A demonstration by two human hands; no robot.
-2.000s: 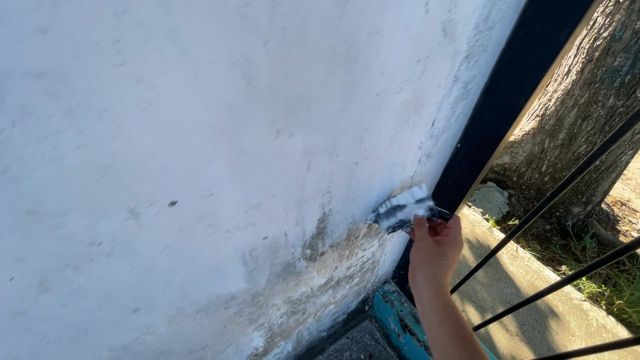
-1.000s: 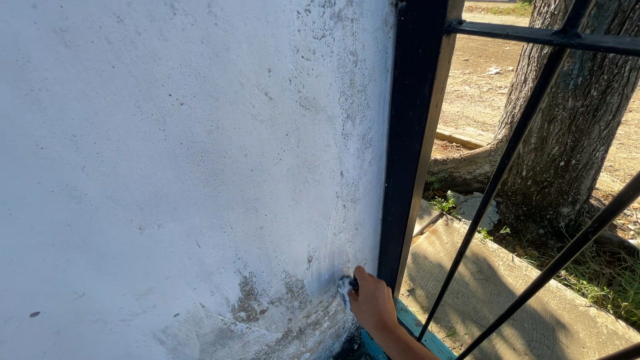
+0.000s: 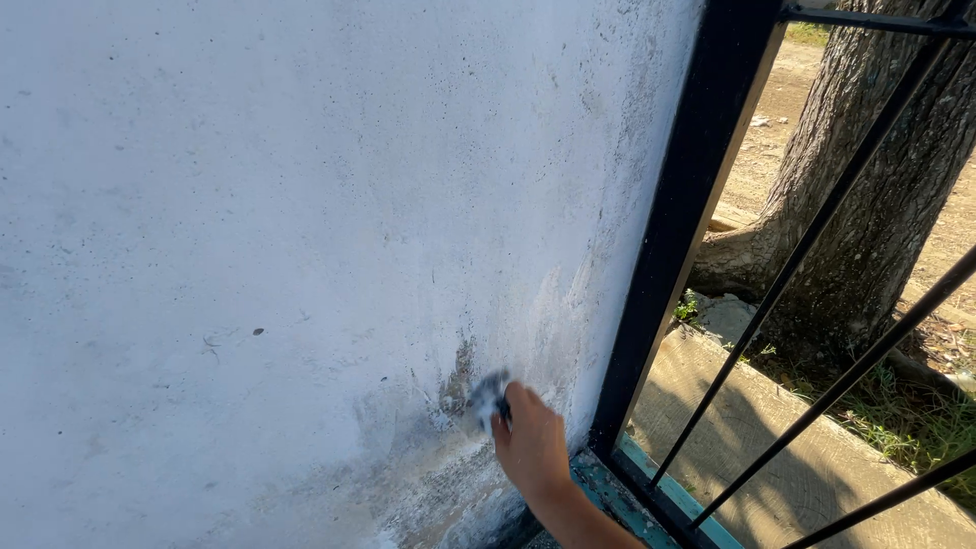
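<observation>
My right hand (image 3: 534, 442) grips a dark, flat tool smeared with white (image 3: 490, 398), blurred, which looks like a scraper or putty knife. Its working end lies at the white wall (image 3: 305, 191), just right of a brown bare patch (image 3: 457, 374). Below the hand, the foot of the wall is stained and rough, with worn paint. Fine dark specks dot the surface higher up. My left hand is out of the frame.
A black metal frame (image 3: 675, 213) borders the wall on the right, with slanting black bars (image 3: 823, 206) beyond it. Past the bars are a tree trunk (image 3: 854, 183), grass and a concrete ledge (image 3: 709, 404). A chipped teal-painted sill (image 3: 610, 488) runs below.
My right hand, with the tool, has moved left from beside the black frame to the brown patch. The view has swung noticeably since the earliest frame.
</observation>
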